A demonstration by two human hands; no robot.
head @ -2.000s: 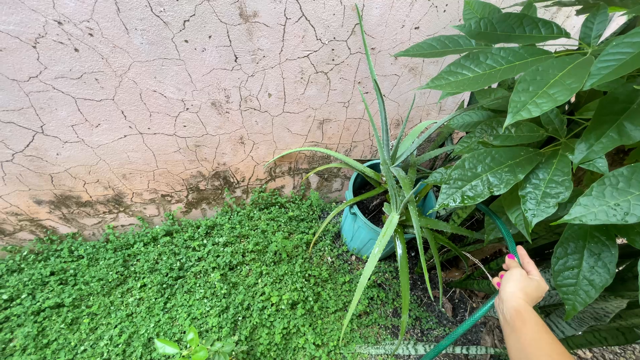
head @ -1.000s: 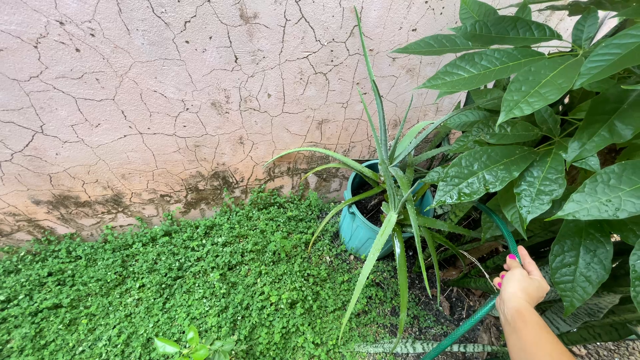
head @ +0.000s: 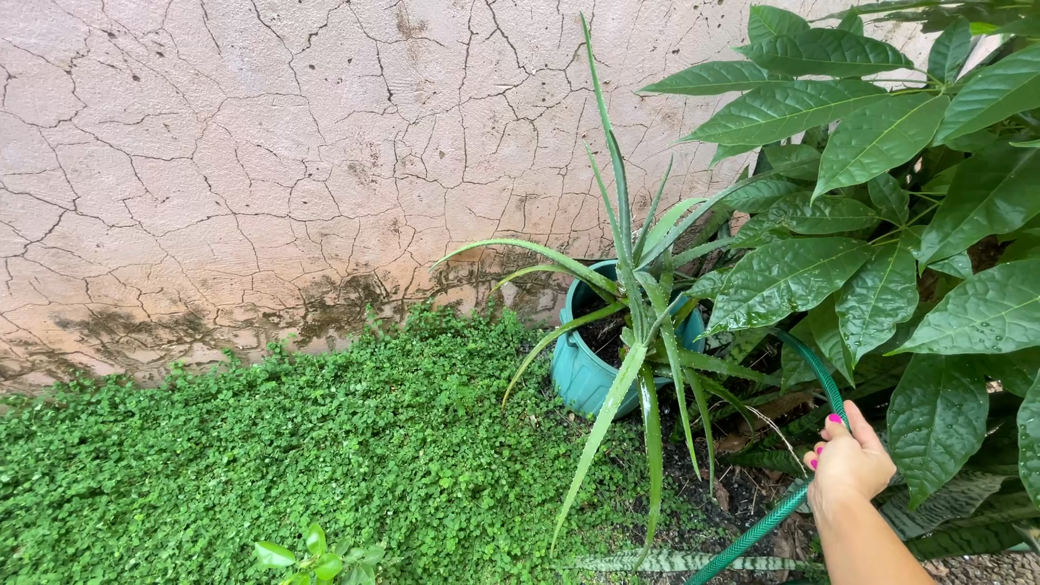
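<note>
My right hand [head: 853, 467], with pink nails, is closed around a green garden hose [head: 751, 535] at the lower right. Above the hand the hose curves up and left behind broad leaves, where its end is hidden; below, it runs down to the bottom edge. Left of the hand, an aloe plant [head: 638, 325] with long toothed leaves grows in a turquoise pot [head: 587, 378] holding dark soil. Some aloe leaves look wet. My left hand is out of view.
A cracked pink wall [head: 284, 162] rises behind the pot. Low green ground cover [head: 325, 455] spreads left of it. A broad-leaved shrub [head: 869, 146] with wet leaves crowds the right side. A mottled long leaf [head: 674, 561] lies along the bottom, and gravel [head: 987, 569] shows at the lower right corner.
</note>
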